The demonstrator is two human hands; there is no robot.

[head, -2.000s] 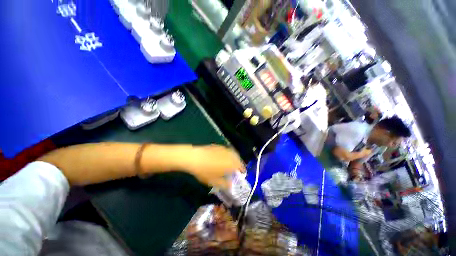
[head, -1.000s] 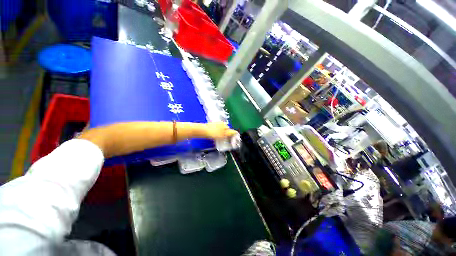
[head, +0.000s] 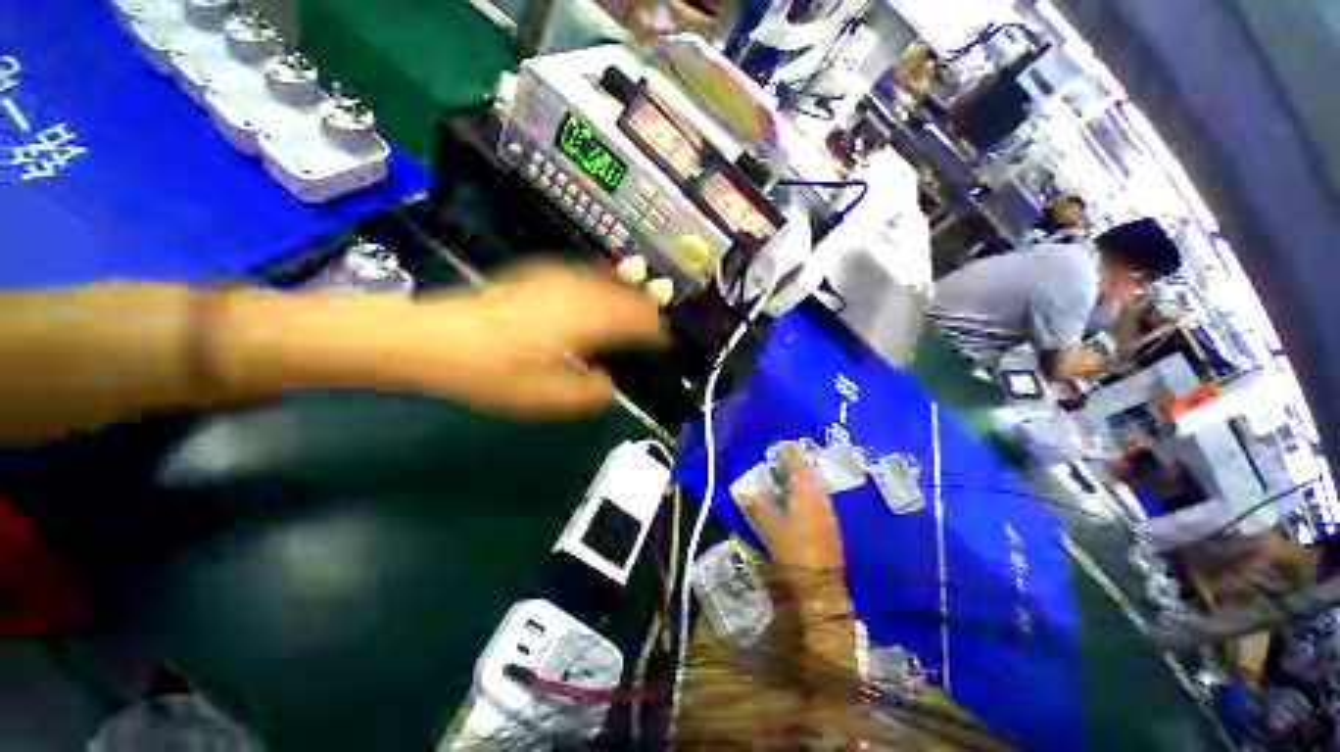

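Note:
My left hand [head: 544, 338], blurred, reaches in from the left over the green bench, with fingers apart and nothing visible in it. My right hand [head: 797, 522] has its fingers on a white plug adapter [head: 757, 488] over the right blue sheet [head: 999, 588]. Other adapters [head: 897, 482] lie beside it. Another adapter [head: 732, 591] is left of my right wrist. A white test socket [head: 547, 669] with a dark red wire lies at the bottom. A small white meter [head: 617, 510] with a dark window lies above it.
The left blue sheet [head: 103, 191] holds a row of adapters [head: 316, 140] on its edge. A bench instrument [head: 603, 162] with green digits stands beyond my left hand. A white cable [head: 710, 426] runs down between my hands. A co-worker [head: 1051, 294] sits opposite.
The view has swung back to the right blue sheet. My left hand has left the left sheet's edge, where it held an adapter, and is now empty. My right hand has come into view.

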